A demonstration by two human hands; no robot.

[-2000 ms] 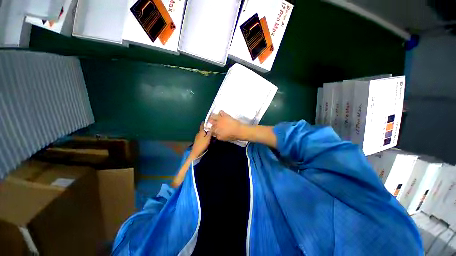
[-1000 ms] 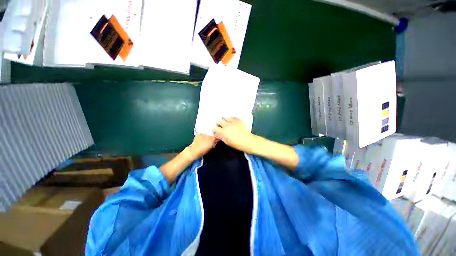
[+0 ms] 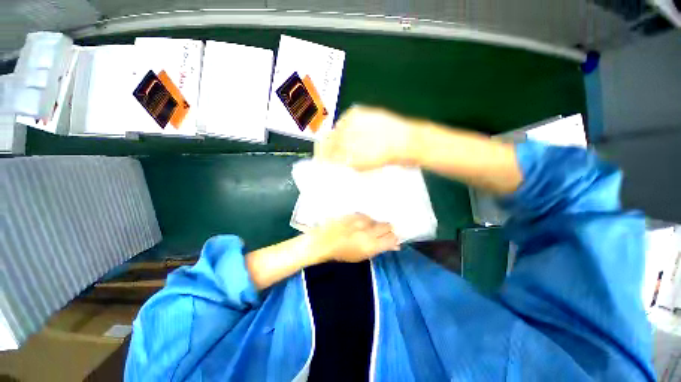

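Observation:
A plain white insert [image 3: 373, 195] lies in front of my body over the green bench, with a second white edge showing under its left side. My left hand [image 3: 355, 239] rests on its near edge, fingers spread along it. My right hand [image 3: 366, 138] is at its far edge, blurred, with the fingertips hard to make out. Whether the right hand grips the insert cannot be told. Box lids [image 3: 306, 93] with an orange-and-black device picture and white box bases [image 3: 235, 89] stand in a row beyond.
A large ribbed white-grey stack [image 3: 71, 231] stands at left. Brown cartons [image 3: 75, 351] are below it. Finished boxes [image 3: 661, 261] stand at right, partly behind my right sleeve. Lumpy white trays [image 3: 41, 74] sit at far left. A pale rail [image 3: 328, 22] runs along the back.
My right hand has moved from the near edge to the far edge of the white piece. The piece now lies wider across my front. My left hand has shifted right along its near edge.

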